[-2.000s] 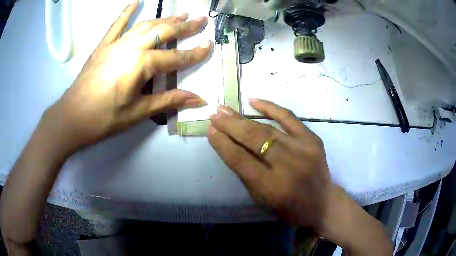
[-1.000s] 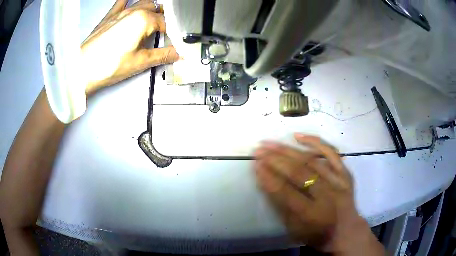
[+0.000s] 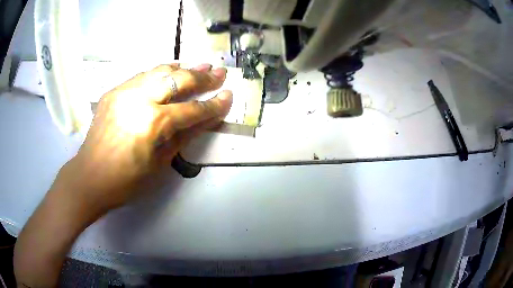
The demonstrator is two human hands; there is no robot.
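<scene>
A white template [image 3: 239, 98] lies with its right end at the presser foot [image 3: 250, 63] of the sewing machine. A pale olive fabric strip [image 3: 239, 130] shows as a border along its lower and right edges. The piece runs left under my hand; a long white part also shows at the far left. My left hand [image 3: 160, 115] lies palm down on it, fingertips just left of the foot. Its fingers are slightly spread, pressing it flat; part of the piece is hidden beneath. My right hand is out of the picture.
The cream machine head [image 3: 343, 25] overhangs the work, with a ribbed tension dial [image 3: 344, 102] at its right. Black snips [image 3: 448, 121] lie on the bed at right. A white oval lamp bar [image 3: 50, 70] stands upper left. A dark curved piece [image 3: 187, 167] sits at the bed corner.
My left hand has come down and nearer the front from the upper left. The strip's end now shows beside and below the foot. My right hand has left the picture.
</scene>
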